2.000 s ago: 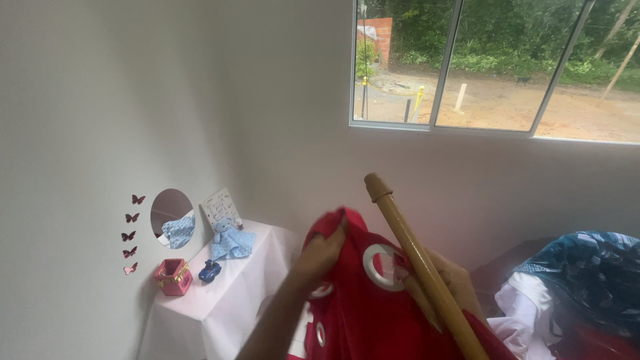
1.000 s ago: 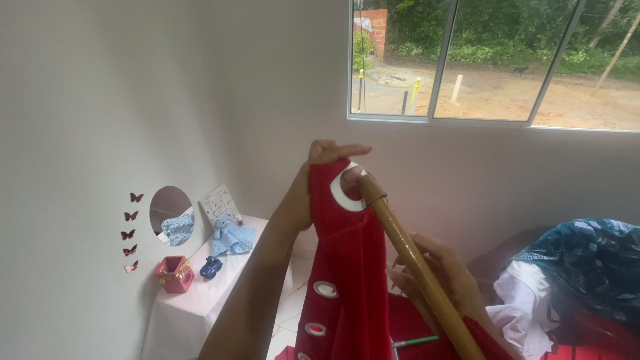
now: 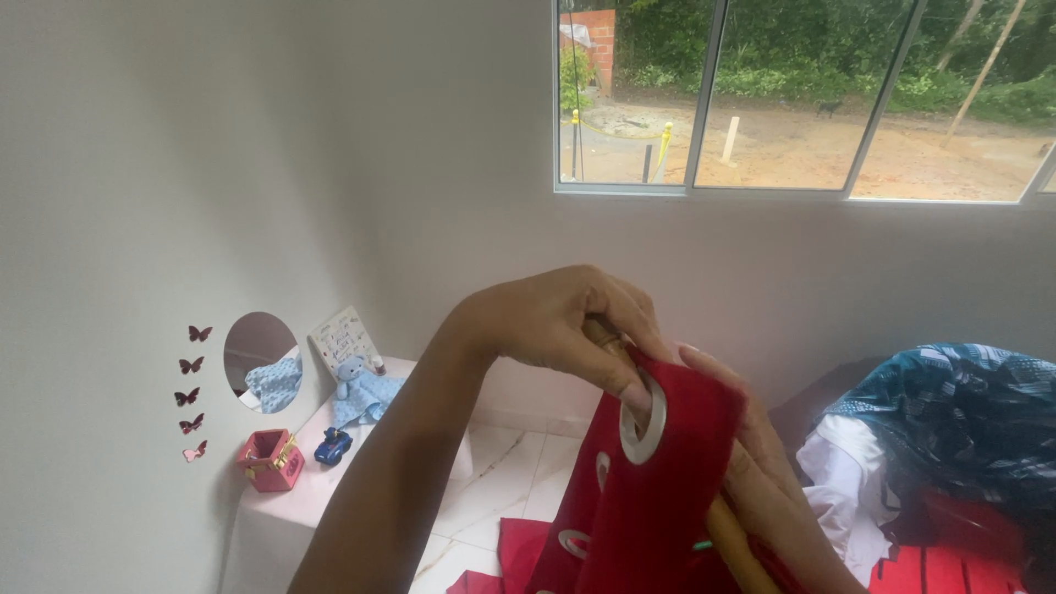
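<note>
A red grommet curtain (image 3: 652, 511) hangs in front of me, with several white grommet rings along its edge. My left hand (image 3: 577, 330) curls over the tip of a wooden curtain rod (image 3: 730, 544); its thumb sits in the top grommet ring (image 3: 657, 425). The rod's ridged end shows under my left fingers, and the red cloth covers its middle part. My right hand (image 3: 763, 478) is behind the curtain's edge at the right, around the rod and cloth. Its fingertips are partly hidden by the fabric. A small green-tipped piece shows beside the rod.
At left, a cloth-covered table (image 3: 305, 495) holds a pink box (image 3: 272, 462), a blue toy car (image 3: 333, 446) and a blue bear comforter (image 3: 363, 396). An oval mirror (image 3: 264, 363) is on the wall. A pile of clothes (image 3: 949, 421) lies at right, below the window (image 3: 705, 191).
My left hand has moved from the curtain's top corner onto the rod's end. The rod's tip, in plain sight earlier, is now under my left fingers, with the cloth over its middle.
</note>
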